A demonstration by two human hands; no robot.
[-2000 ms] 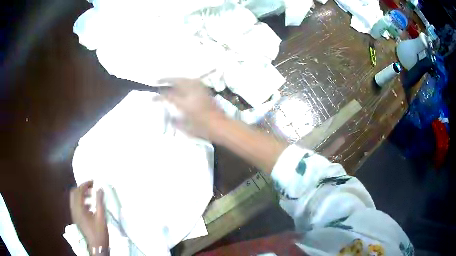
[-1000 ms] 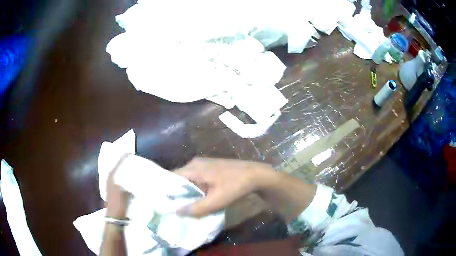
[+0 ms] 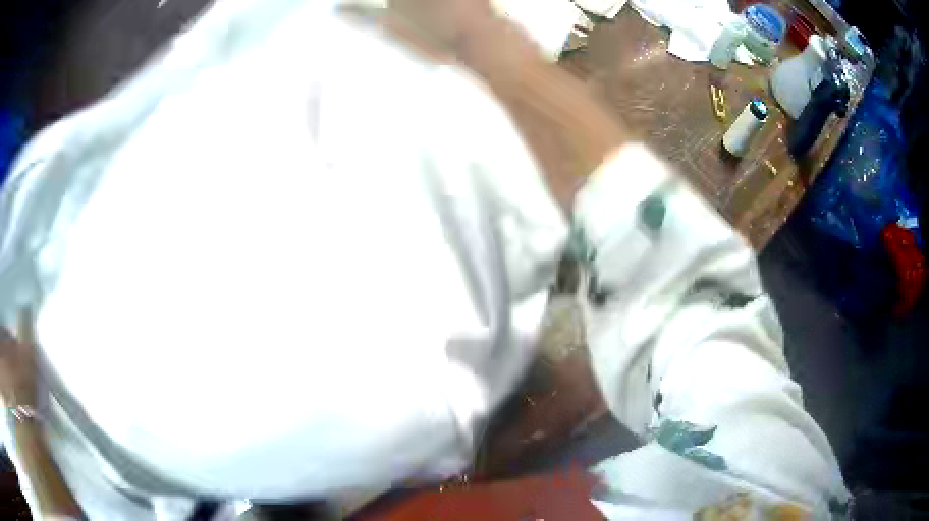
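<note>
A large, overexposed white garment is raised close to the camera and billows across the left and middle of the view. My right hand is blurred at the top edge and holds the garment's upper part; its fingertips are mostly cut off or covered. My left hand is at the left edge, partly behind the cloth; its fingers are hidden, but the garment spreads from it towards my right hand. The garment hides most of the table.
On the brown table stand a white cylinder with a dark end, a round-labelled bottle and a white spray bottle. A small yellow item lies near them. White cloth lies behind. Blue plastic is beyond the table edge.
The garment, earlier flat and then bunched low over the table, is now raised and spread wide. My right hand has moved up and away, my left hand out to the left edge.
</note>
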